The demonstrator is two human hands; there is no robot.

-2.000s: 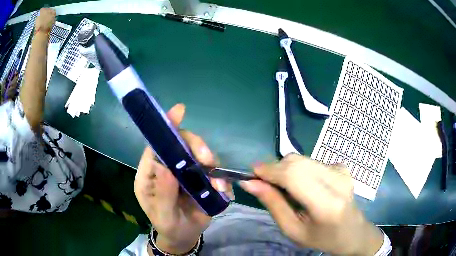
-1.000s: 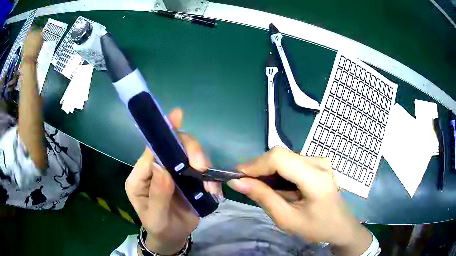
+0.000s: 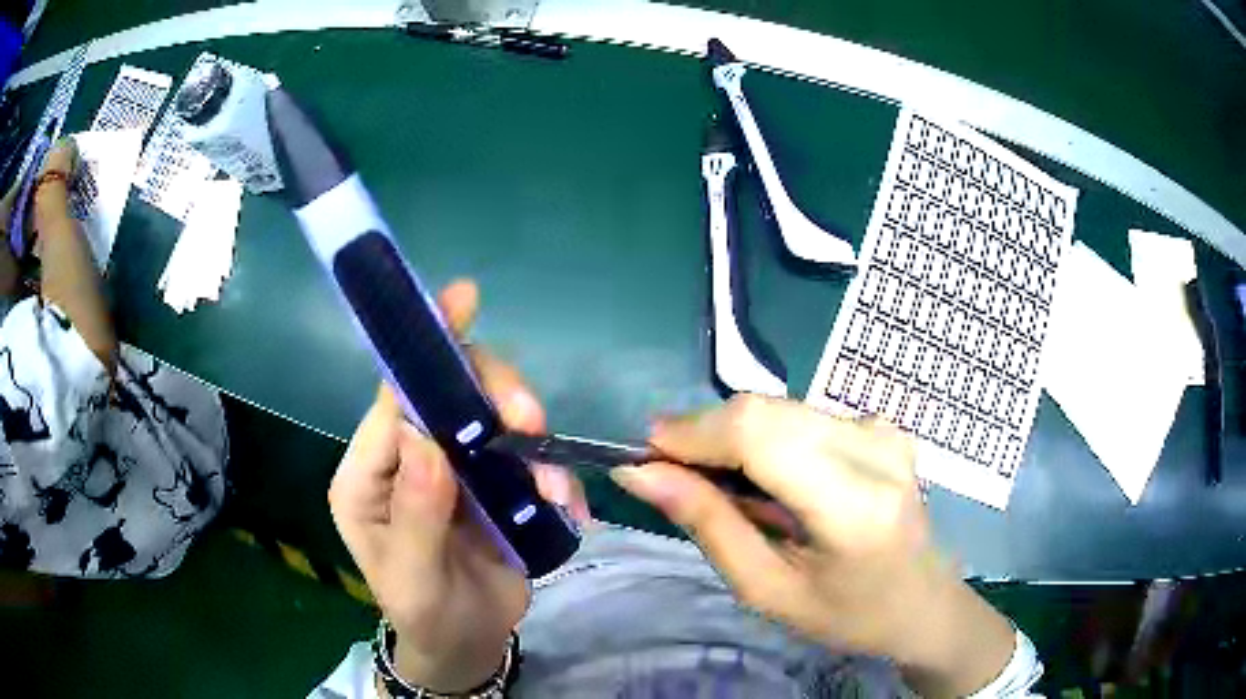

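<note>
My left hand (image 3: 437, 533) holds a pen-shaped device (image 3: 396, 321) near its wide end, with the dark tip pointing up and left. Its black front panel faces up and shows two small pale ovals. My right hand (image 3: 799, 505) grips a slim dark tool (image 3: 588, 449), tweezers or a craft knife. The tool's thin end is at the panel's edge by the upper oval. Whether a small piece is at the tool's tip cannot be told.
Two more devices (image 3: 722, 273) lie beyond my right hand, beside a printed label sheet (image 3: 957, 287). Blank paper (image 3: 1127, 369) is at the right. A grey-capped bottle (image 3: 239, 130) and paper strips (image 3: 205, 246) are at the left, near a neighbour's arm (image 3: 66, 260). Dark sticks (image 3: 485, 41) lie by the rail.
The device and both my hands have shifted slightly left in view. The tool's end has moved from below the upper oval to close beside it. The neighbour's arm has moved lower.
</note>
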